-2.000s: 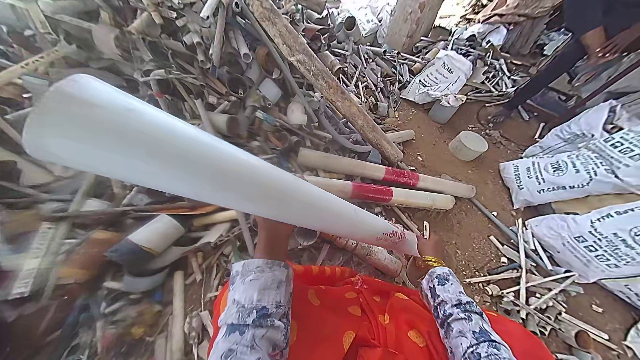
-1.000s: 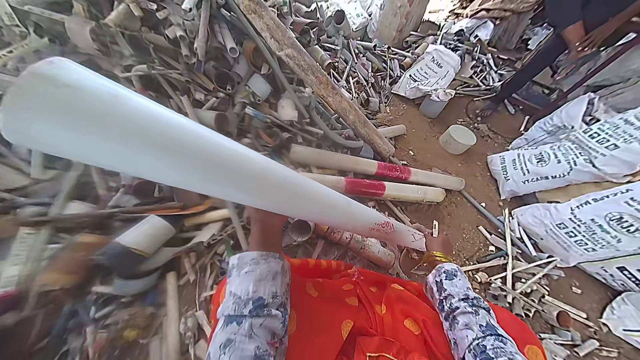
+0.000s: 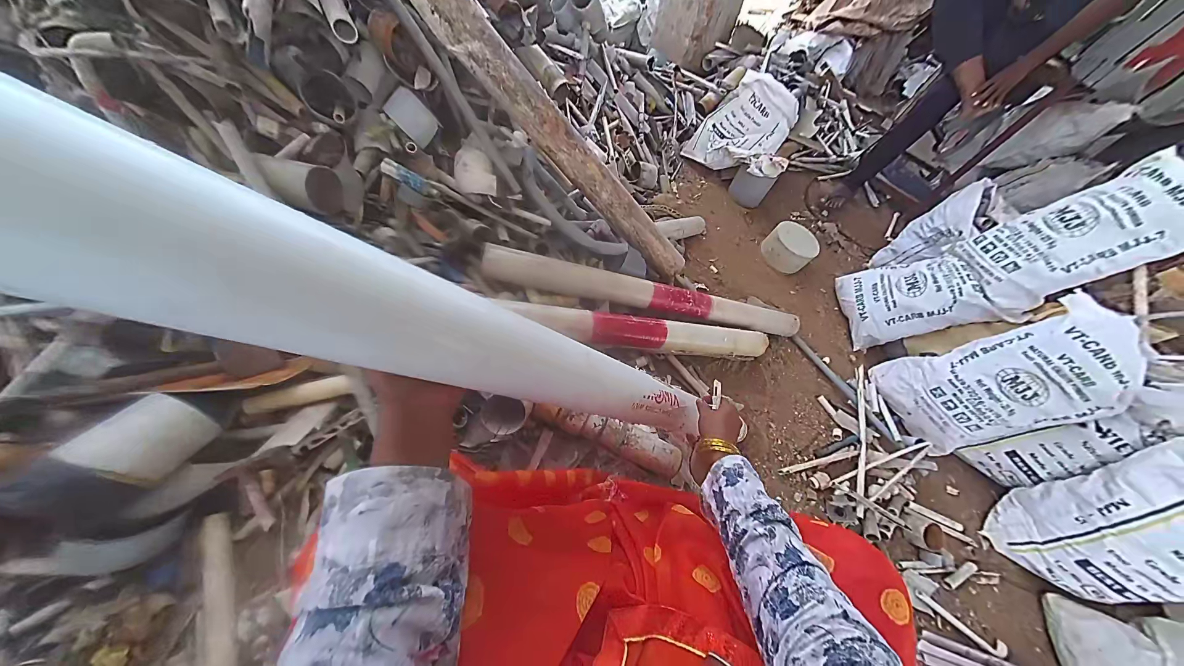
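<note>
A long white plastic pipe crosses in front of me, from the upper left down to the centre right, with faded red print near its far right end. My left hand supports it from below at mid-length, its fingers hidden behind the pipe. At the right end, my right hand grips the pipe's edge, and a small pale object shows at its fingers; I cannot tell what it is. Two cream pipes with red bands, one and another, lie just beyond.
Heaped pipe scraps fill the left and back, with a wooden pole across them. Printed white sacks lie at right. A white round container and a grey bucket stand on dirt ground. A person sits at the upper right.
The pipe's left end has passed out of view at the left edge. Both hands remain on the pipe in much the same places.
</note>
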